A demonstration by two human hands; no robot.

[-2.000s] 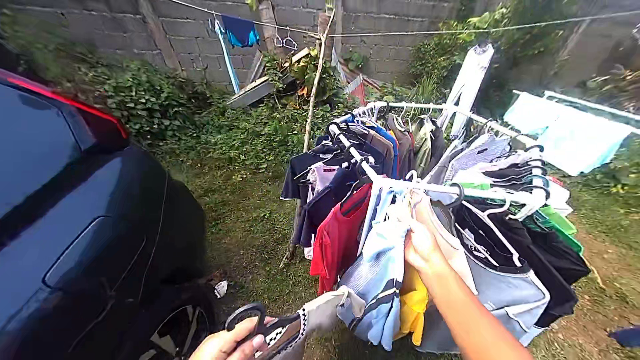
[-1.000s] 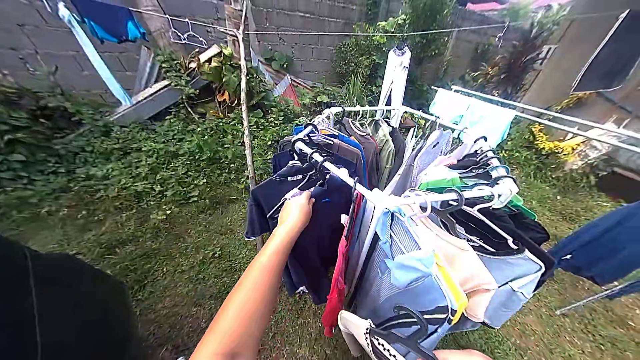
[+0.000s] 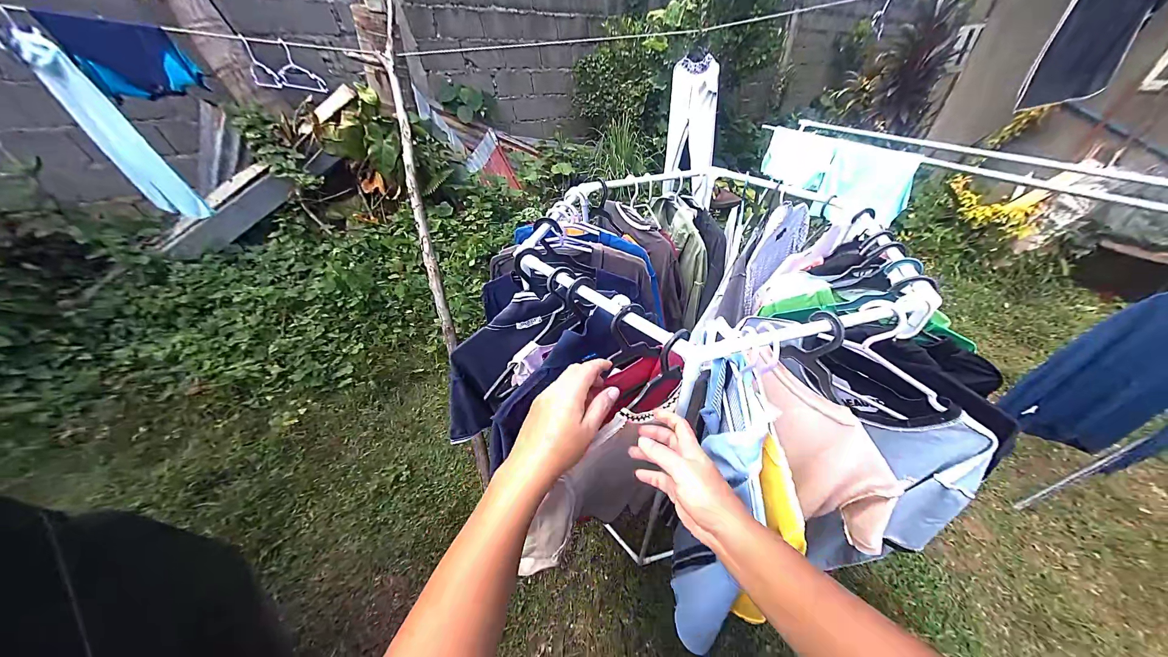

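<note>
A white clothes rack (image 3: pixel 602 301) in a ring shape carries many garments on hangers. On its near side hangs a light grey top with a patterned neckline (image 3: pixel 611 474), its black hanger (image 3: pixel 673 351) hooked on the rail beside the corner. My left hand (image 3: pixel 566 415) is at this top's left shoulder; whether its fingers grip the cloth is unclear. With its fingers apart, my right hand (image 3: pixel 680 470) is at the top's right shoulder. A red garment (image 3: pixel 639 379) shows behind it. Navy shirts (image 3: pixel 497 356) hang to the left, light blue (image 3: pixel 730 447) and pink garments (image 3: pixel 821 438) to the right.
A wooden pole (image 3: pixel 420 210) stands left of the rack, under a clothesline (image 3: pixel 584 41). Blue jeans (image 3: pixel 1095 374) hang at the right edge. Light cloths (image 3: pixel 849 169) hang on white poles behind. A dark shape (image 3: pixel 119 584) fills the lower left corner, with grass around the rack.
The grey top, held low on its hanger in my hand earlier, now hangs on the near rail. My left hand has left the navy shirts and moved to this top.
</note>
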